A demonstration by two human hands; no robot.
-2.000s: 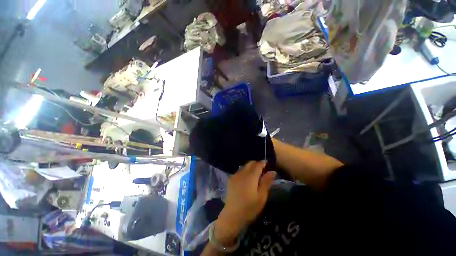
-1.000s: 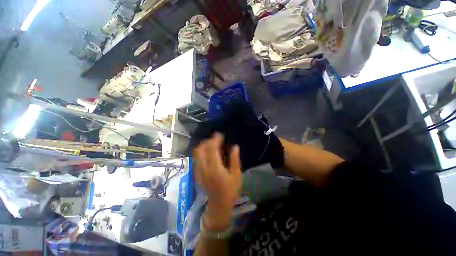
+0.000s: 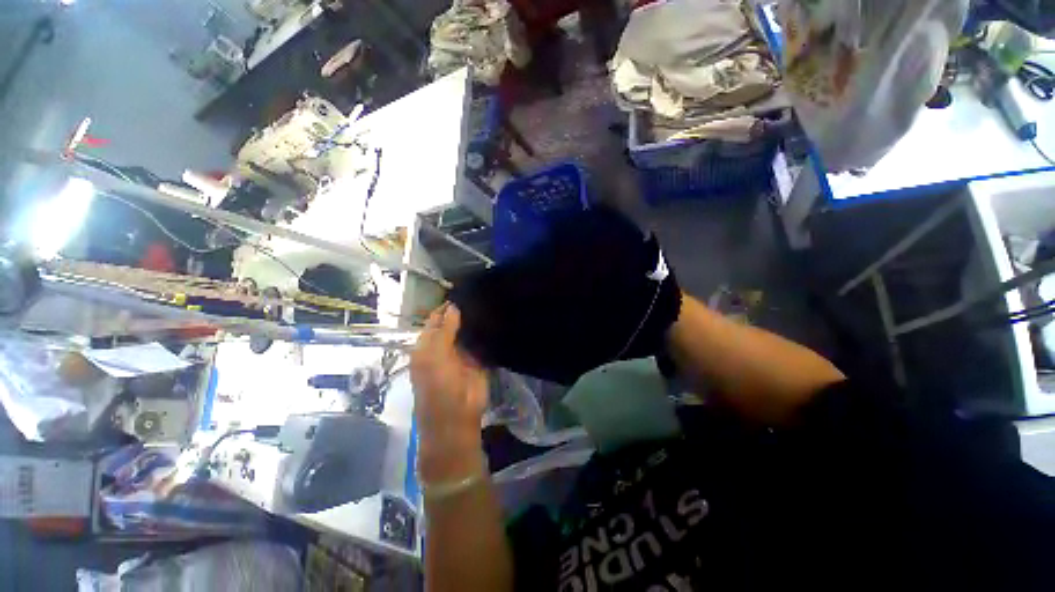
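A black garment [image 3: 567,295], bunched and rounded, is held up in the air in front of my chest. My left hand [image 3: 451,368], blurred, holds its left edge with the fingers. My right hand is hidden behind or inside the cloth; only its wrist and forearm [image 3: 740,353] show at the right side. A small white tag or patch [image 3: 659,268] and a thin white thread show on the cloth's right part. A pale green rectangle [image 3: 625,402] sits just below the cloth, against my black T-shirt.
A white sewing machine [image 3: 249,463] with a grey end is at lower left. A blue crate [image 3: 538,199] stands behind the cloth. Another blue crate [image 3: 706,171] holds beige cloth. A clear bag [image 3: 868,87] hangs by a white table [image 3: 983,145] at upper right.
My left hand has moved left, off the front of the cloth to its left edge. The black cloth looks wider and rounder. The pale green rectangle has come into fuller view.
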